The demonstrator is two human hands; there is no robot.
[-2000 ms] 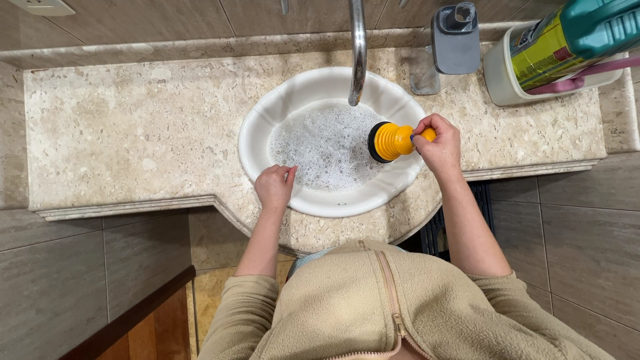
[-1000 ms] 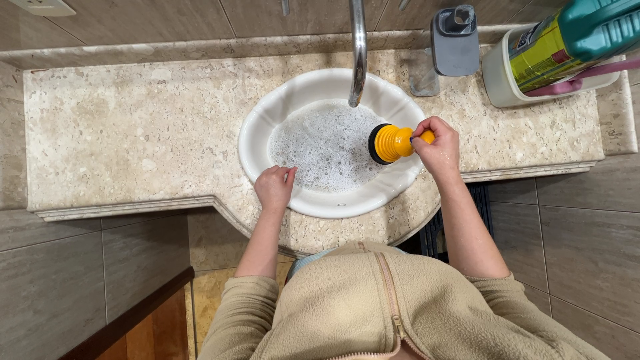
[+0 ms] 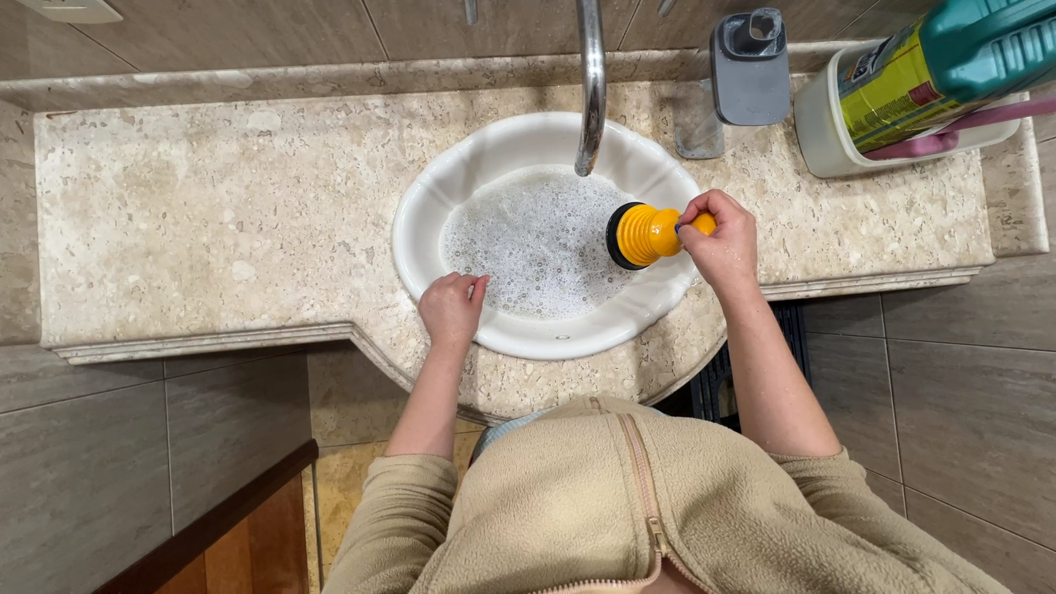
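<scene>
My right hand grips the end of a small yellow plunger with a ribbed body and a black rim. The plunger is held tilted over the right side of a white oval washbasin, its black rim facing left above foamy water. At the basin's front left edge is my left hand, with the fingers curled and the thumb and fingertips close together; nothing is seen in it. The metal faucet hangs over the back of the basin.
Behind the basin at the right stand a grey dispenser and a clear plastic container. A white tub at the far right holds a green and yellow bottle and a pink-handled item. The stone countertop stretches to the left.
</scene>
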